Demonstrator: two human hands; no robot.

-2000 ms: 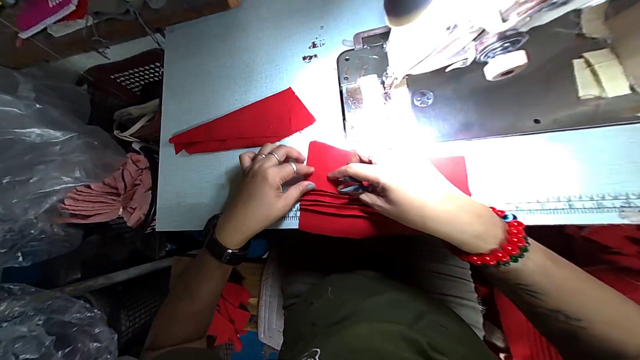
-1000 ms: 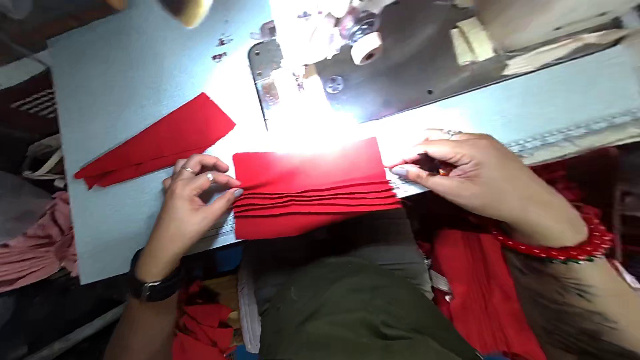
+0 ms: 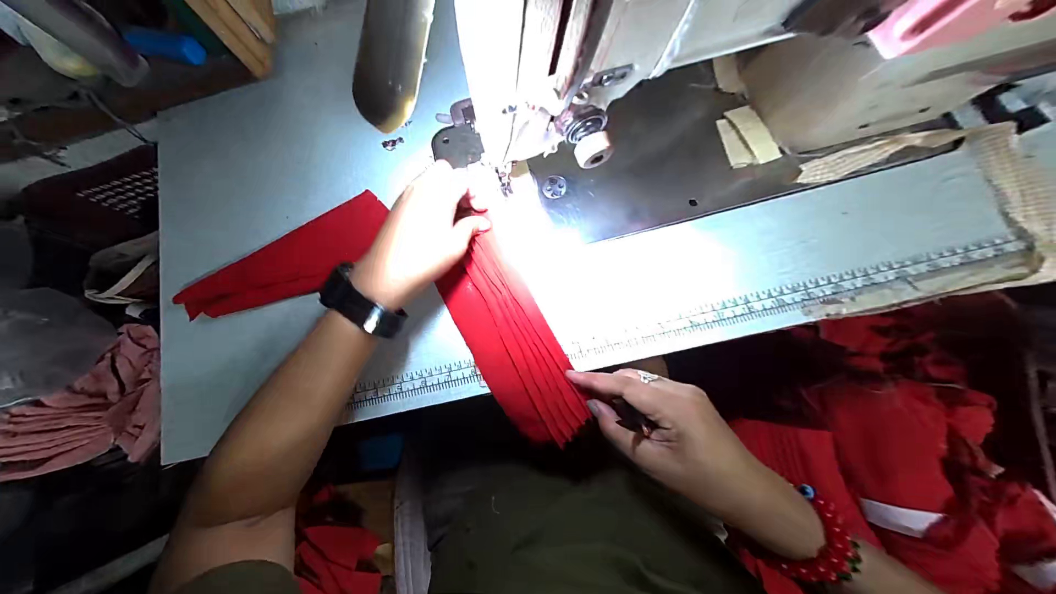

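Observation:
A pleated piece of red fabric point(image 3: 520, 338) runs from the sewing machine's needle area point(image 3: 505, 175) down over the table's front edge. My left hand point(image 3: 429, 231), with a black watch at its wrist, pinches the fabric's upper end close to the presser foot. Strong glare hides part of its fingertips. At the lower right corner, my right hand point(image 3: 652, 412) holds the fabric edge between thumb and forefinger, and a small dark tool lies in its palm. Another red fabric piece point(image 3: 280, 260) lies folded on the table, left of and partly behind my left hand.
A measuring tape strip point(image 3: 742, 307) runs along the front of the sewing table point(image 3: 214, 181). The machine's metal bed point(image 3: 652, 165) fills the upper right. More red fabric point(image 3: 899, 445) hangs at lower right, and pink pleated cloth point(image 3: 99, 404) lies at far left.
The pleated fabric has turned from lying sideways to running lengthwise toward the machine. My left hand has moved up to the needle area; my right hand is at the fabric's lower end.

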